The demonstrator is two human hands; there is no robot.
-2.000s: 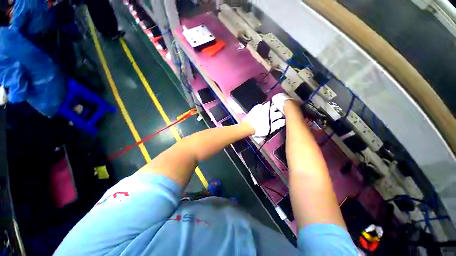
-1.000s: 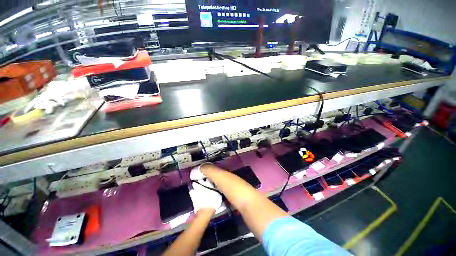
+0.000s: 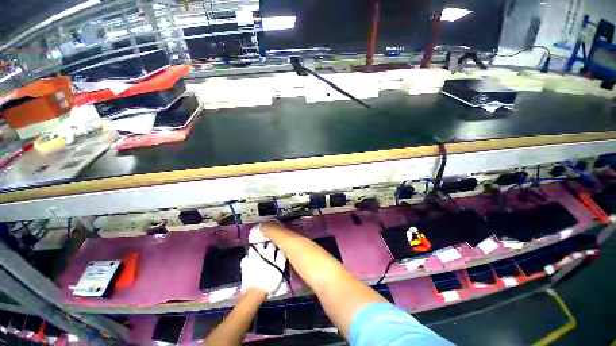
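Note:
A thin black cord [image 3: 273,262] runs across my white-gloved hands. My left hand [image 3: 263,272] is closed around the cord, low over the front of the pink-covered shelf [image 3: 169,251]. My right hand [image 3: 259,234] is just behind it and touches it, pinching the same cord; its fingertips are partly hidden. One flat black unit [image 3: 221,267] lies left of my hands. Another black unit [image 3: 329,251] lies to the right, partly behind my right forearm. The cord's end is not clear to see.
A white-topped unit [image 3: 100,278] and a red-orange piece [image 3: 128,269] lie at the shelf's left. Black units, one with a red-yellow object [image 3: 419,240] on it, lie right. Power adapters [image 3: 190,216] line the back. The bench's wooden edge [image 3: 338,159] overhangs; a lower shelf holds more units.
The view has swung from the aisle and floor to face the bench and shelf. Both hands stay together at the cord between the units, with little visible change in their grip.

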